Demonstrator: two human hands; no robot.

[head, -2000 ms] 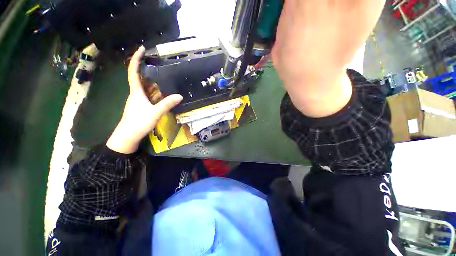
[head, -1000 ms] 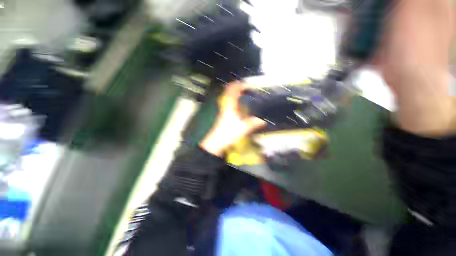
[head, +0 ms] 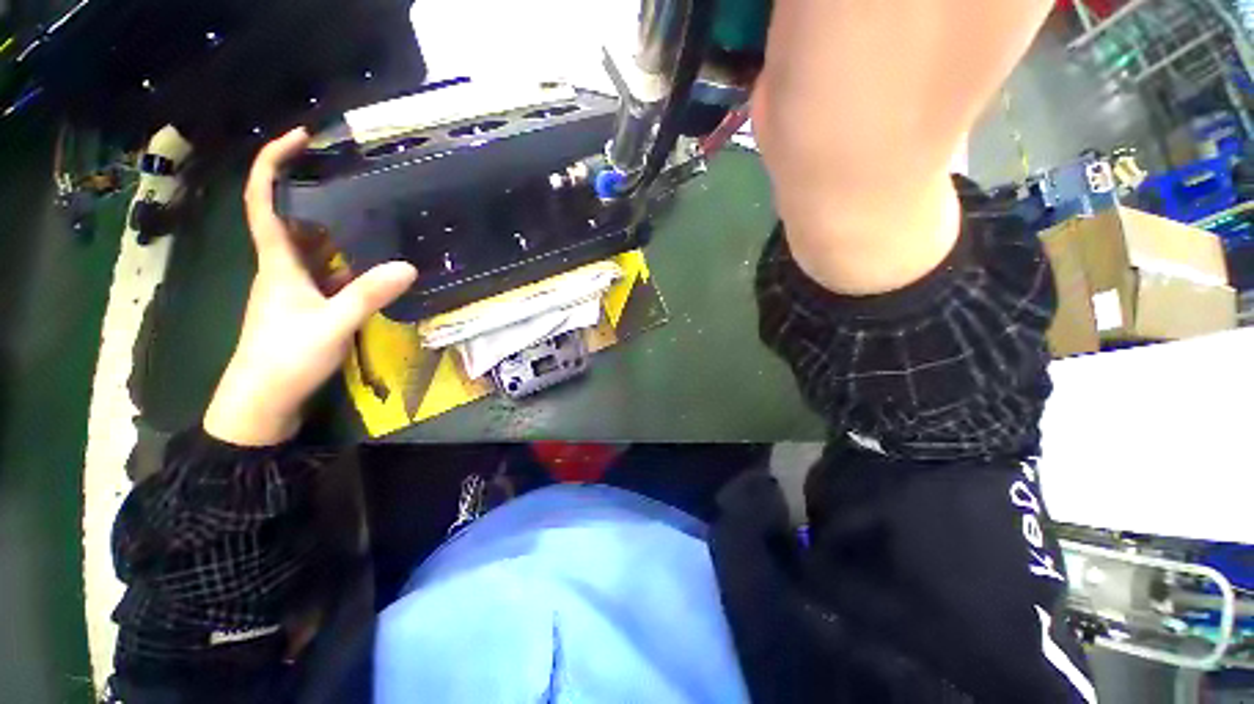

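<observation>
A black socket housing (head: pixel 454 220) lies on the yellow-and-black fixture (head: pixel 392 385), its round recesses along the far side. Whitish folded padding (head: pixel 530 310) and a grey slotted block (head: pixel 543 365) show at the fixture's near edge. My left hand (head: pixel 310 296) holds the housing's left end, thumb on the near side and fingers around the end. The screwdriver's metal nozzle with blue collar (head: pixel 607 183) is at the housing's right part; whether it touches is unclear. My right arm reaches over the bench from the right; its fingers are cut off by the top edge.
Black housings (head: pixel 261 69) stand at the upper left. A bright white sheet (head: pixel 523 41) lies behind the fixture. The green bench (head: pixel 722 337) extends right of it. A pale rail (head: pixel 117 413) runs down the left. Cartons (head: pixel 1135 282) and blue bins (head: pixel 1194 190) are at right.
The view swung away, blurred, and came back, with the fixture and housing now further left in the picture. The nozzle is now nearer the housing's right end. My left hand keeps its hold.
</observation>
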